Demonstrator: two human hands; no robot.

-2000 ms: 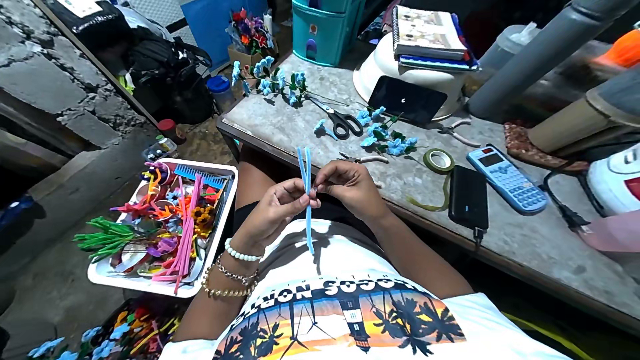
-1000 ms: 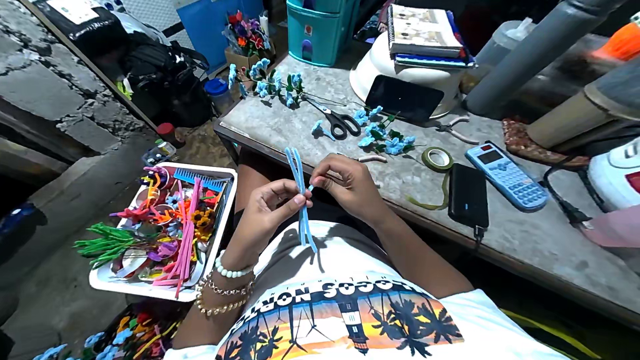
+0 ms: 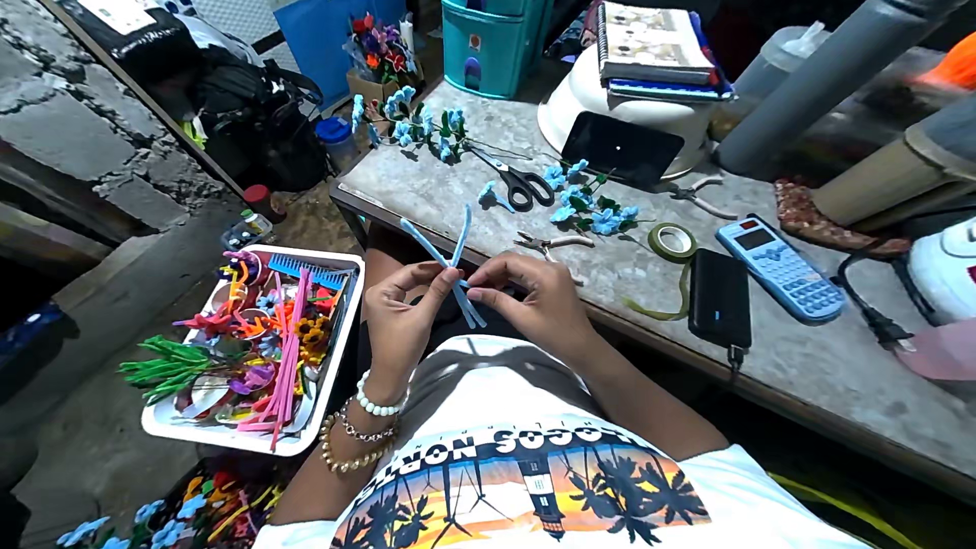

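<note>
My left hand (image 3: pixel 408 309) pinches several light blue pipe cleaners (image 3: pixel 465 229) near their middle, between thumb and fingers. Their upper ends fan apart in a V, and the lower ends point down toward the shirt. On the right, my right hand (image 3: pixel 526 293) has thumb and index finger closed on a blue strand at the crossing. Just beyond the hands, pliers (image 3: pixel 545 244) lie on the table near black-handled scissors (image 3: pixel 526 189). Blue pipe-cleaner flowers (image 3: pixel 583 202) with green leaves rest beside the scissors, and more blue flowers (image 3: pixel 415 126) lie farther back.
A white tray (image 3: pixel 149 423) of colorful pipe cleaners stands at the left. On the concrete table (image 3: pixel 801 366) are green floral tape (image 3: pixel 672 241), a black power bank (image 3: pixel 719 297), a blue calculator (image 3: pixel 781 267), a phone (image 3: pixel 621 149) and second pliers (image 3: pixel 701 197). A teal drawer unit (image 3: pixel 484 46) stands behind.
The blue pipe cleaners were close together and nearly upright; their upper ends now spread into a V. Both hands stay close together in front of the shirt.
</note>
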